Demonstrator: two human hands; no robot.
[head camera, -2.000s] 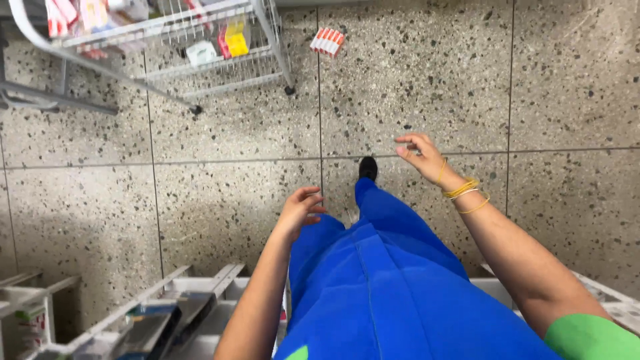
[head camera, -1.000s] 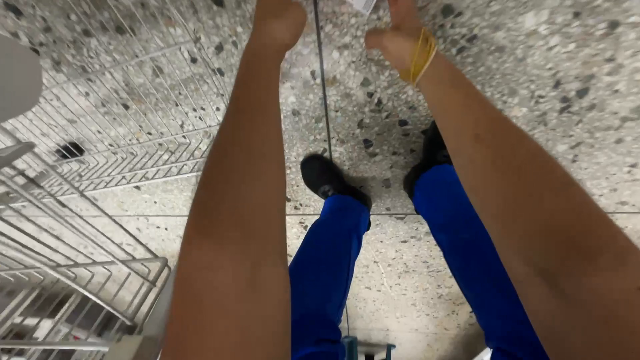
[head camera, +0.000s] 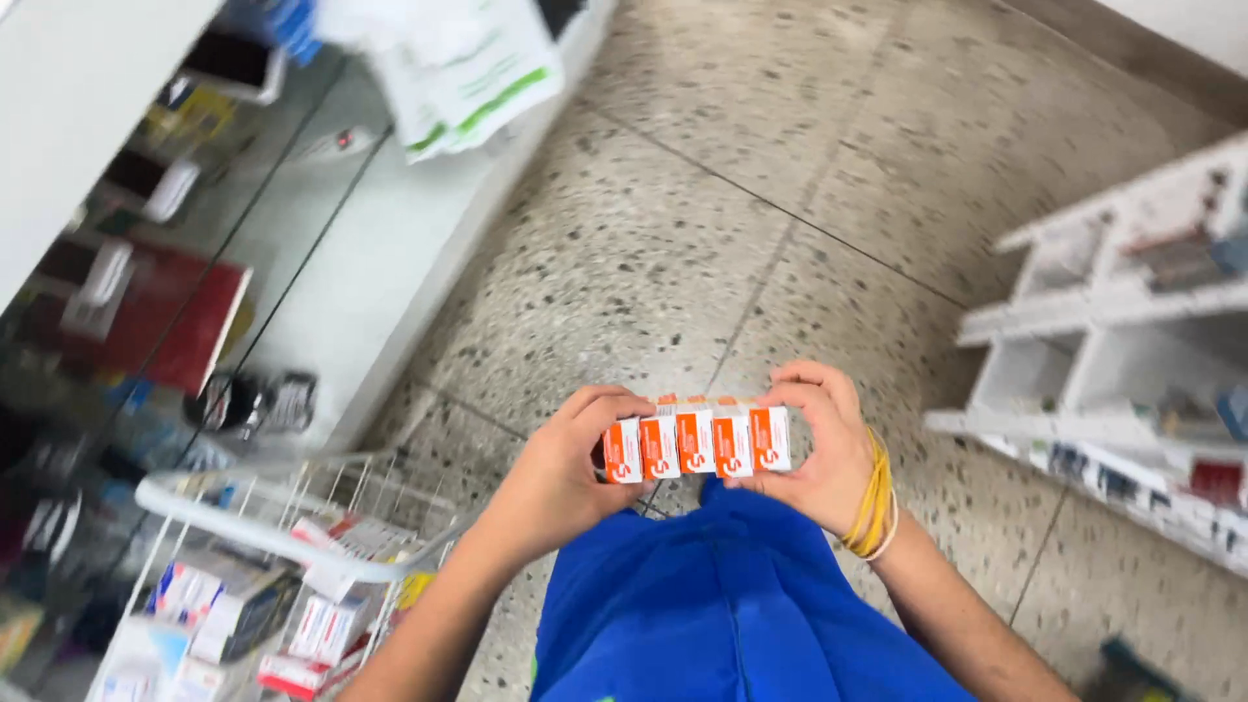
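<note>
Several small orange-and-white cartons (head camera: 695, 444) stand side by side in one row, held between my two hands in front of the blue garment. My left hand (head camera: 590, 448) grips the row's left end, with its fingers over the top. At the right end my right hand (head camera: 814, 439) closes round the last carton, thumb below and fingers above. Yellow rubber bands (head camera: 875, 502) circle my right wrist. The cartons' printed ends face up toward the camera, and their tops are slightly uneven.
A wire cart (head camera: 263, 526) with medicine boxes stands at the lower left. Beside it runs a glass-topped counter (head camera: 390, 234) with a white-and-green plastic bag (head camera: 478, 78) on it. White compartment shelving (head camera: 1102, 322) stands at the right, over speckled floor.
The orange-and-white cartons lay on the floor in the oldest frame, when both hands were empty; now both hands hold them. The view has swung to the counter and shelving.
</note>
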